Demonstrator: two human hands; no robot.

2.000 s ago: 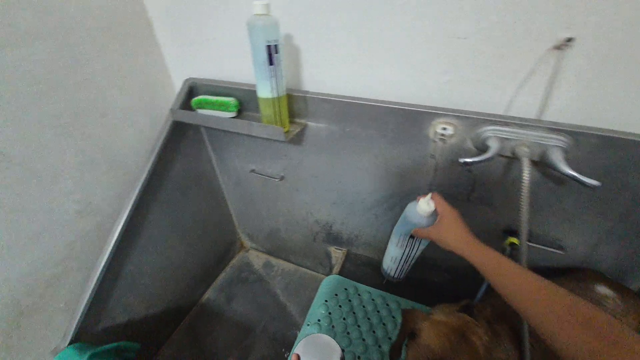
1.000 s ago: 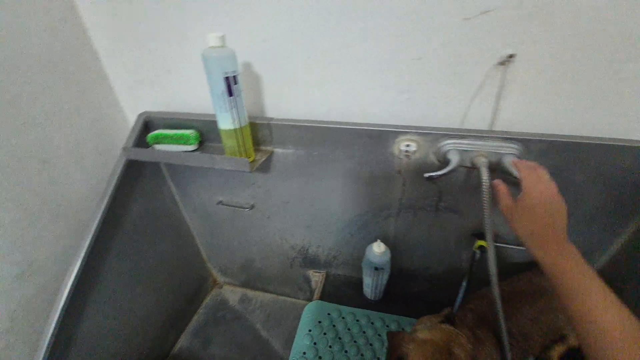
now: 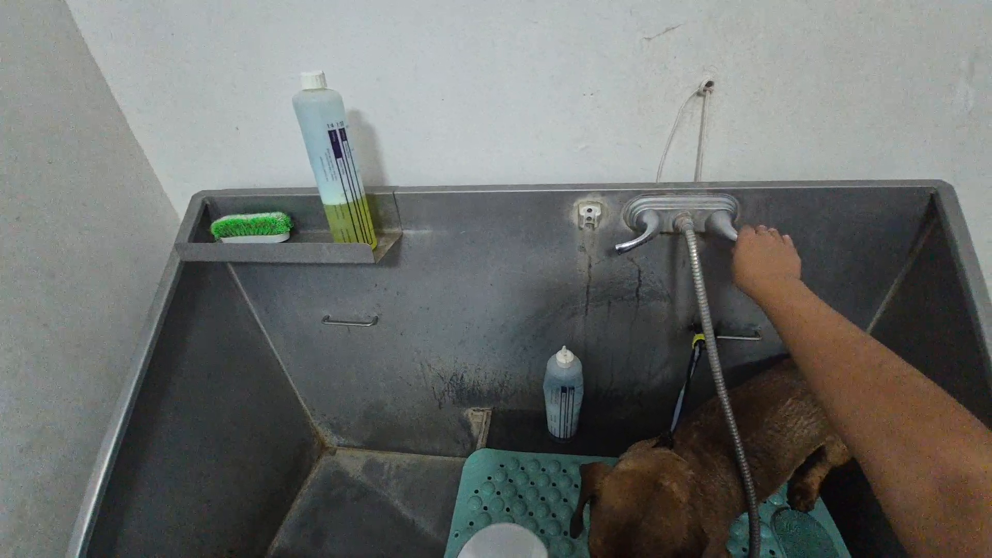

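Note:
My right hand [image 3: 766, 262] is closed around the right lever handle [image 3: 722, 225] of the metal wall faucet [image 3: 682, 203]. From the faucet's middle a ribbed metal shower hose [image 3: 717, 364] hangs down past a brown dog [image 3: 651, 496] on a green bubbled rubber mat [image 3: 515, 488]. A black leash [image 3: 685, 387] runs from the dog's neck to a bar on the tub's back wall. Left of the dog, a squeeze bottle of bluish liquid [image 3: 563, 395] stands upright by that wall. A round white object [image 3: 504, 542] shows at the bottom edge. My left hand is out of view.
The metal tub's left rim [image 3: 128, 411] slopes down at the left. On its corner shelf [image 3: 275, 253] are a green-bristled brush [image 3: 252, 225] and a tall bottle with yellow-green liquid [image 3: 335, 163]. A small metal bar [image 3: 350, 322] sits on the back wall.
The squeeze bottle, in my right hand two seconds ago, now stands in the tub, let go. My right hand has moved up to the faucet's right lever.

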